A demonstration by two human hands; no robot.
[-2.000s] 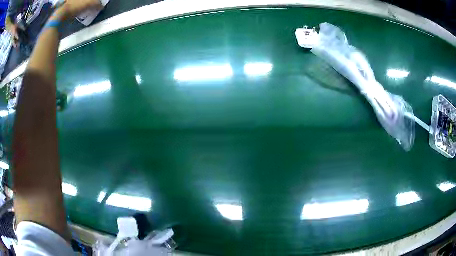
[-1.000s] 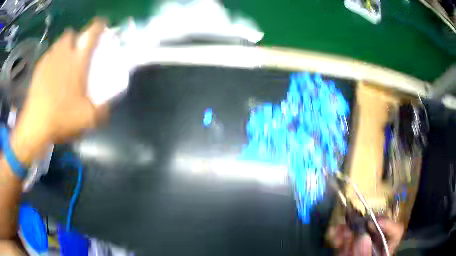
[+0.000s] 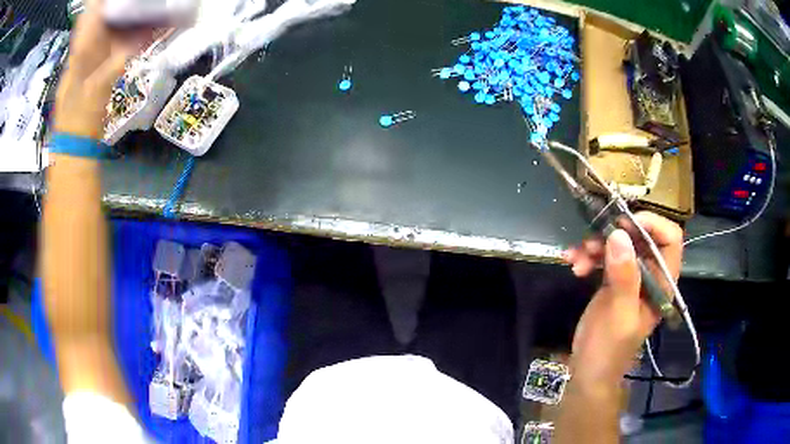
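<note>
My left hand is blurred at the top left, with a blue band on the wrist. It grips a blurred white housing, cut off by the top edge. My right hand holds the soldering iron with a pale tube alongside. The iron's tip points at the lower end of the pile of blue disc components. Two single blue discs lie left of the pile. An open white power strip housing filled with parts lies on the bench at left, beside another open housing.
A cardboard tray holds a dark block and pale curved pieces. A black soldering station with red digits stands at right. A blue bin with bagged housings is below the bench edge. More housings show at lower right.
The view has swung from the green conveyor down to the bench. My left hand now appears higher, holding a white housing. The iron in my right hand shows clearly near the blue pile.
</note>
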